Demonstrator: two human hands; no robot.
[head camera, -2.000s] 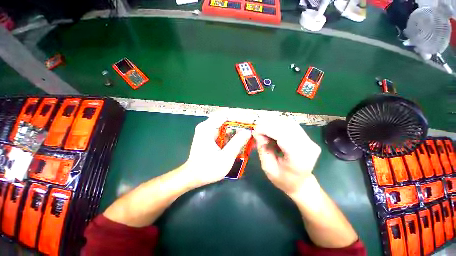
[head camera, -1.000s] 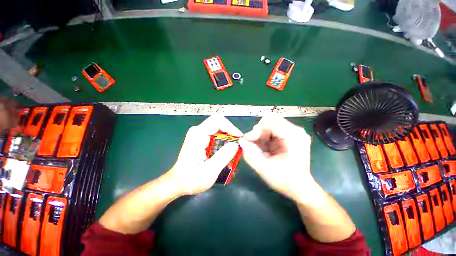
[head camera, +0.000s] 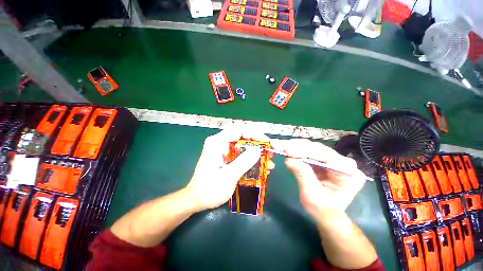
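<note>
An orange-rimmed phone unit (head camera: 249, 198) is held above the green bench, its dark screen end toward me and its board end away. My left hand (head camera: 220, 172) grips it from the left, with the thumb across the board area. My right hand (head camera: 331, 182) holds thin tweezers (head camera: 318, 162), a slim pen-length tool. Their tip is at the far right corner of the unit. The fingers hide part of the board, and I cannot tell whether the tip holds a small part.
Stacked black trays (head camera: 100, 182) of orange back housings stand at left, another tray (head camera: 394, 211) at right. A black fan (head camera: 400, 140) stands right of my hands. Several units, including a white-keyed one (head camera: 221, 87), lie on the belt (head camera: 169, 63) beyond the pale strip (head camera: 185, 119). A red fixture tray (head camera: 254, 26) is farther off.
The tweezers now show in my right hand, which has opened out to the right. More of the held unit's screen end is visible. Units on the belt have shifted left.
</note>
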